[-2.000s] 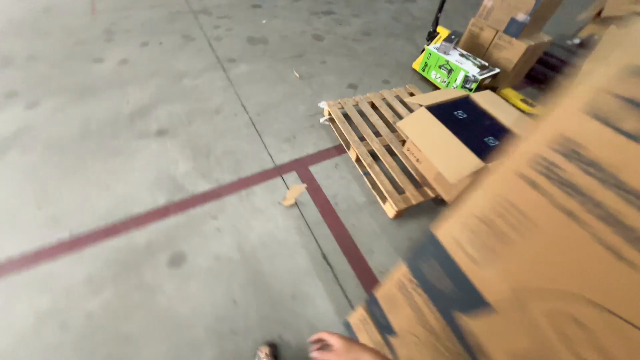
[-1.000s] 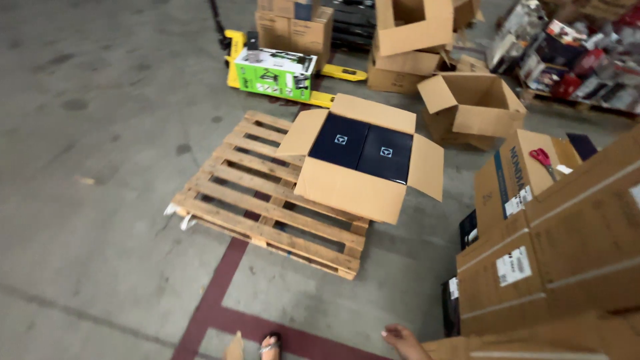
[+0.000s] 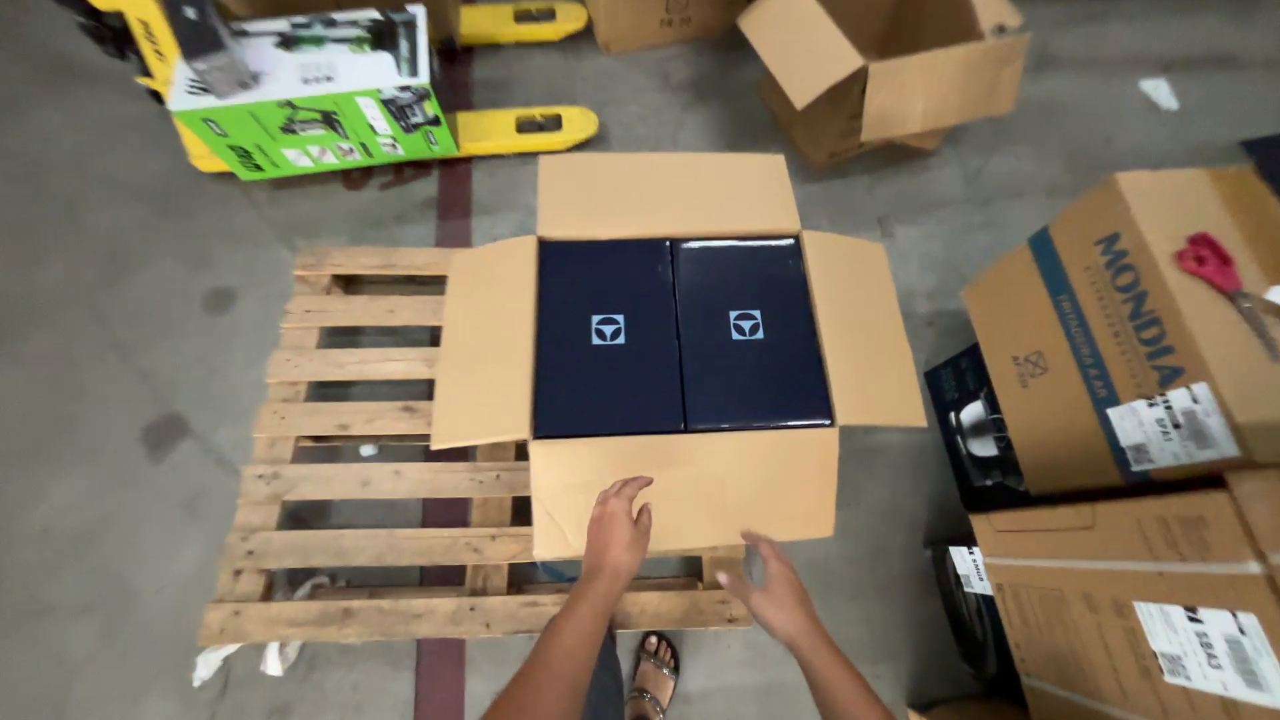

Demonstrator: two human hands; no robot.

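Note:
An open cardboard carton (image 3: 682, 490) stands on the right part of a wooden pallet (image 3: 340, 548), its flaps folded outward. Two dark blue boxes, the left one (image 3: 607, 385) and the right one (image 3: 757, 385), lie side by side in it, each with a pale square emblem on top. My left hand (image 3: 618, 530) is over the carton's near flap with its fingers apart and nothing in it; whether it touches the cardboard I cannot tell. Beside the near flap's right corner, my right hand (image 3: 775, 590) is empty, its fingers spread and slightly blurred.
Behind the pallet, a yellow pallet jack (image 3: 525, 130) carries a green and white box (image 3: 330, 125). An open carton (image 3: 940, 85) stands at the back. At right are stacked cartons (image 3: 1120, 600), with red-handled scissors (image 3: 1210, 262) on the upper one. A sandaled foot is near the pallet's front edge.
The view has swung right and come closer to the open carton. Both hands are now out in front by its near flap; one second ago only one hand showed, at the bottom edge.

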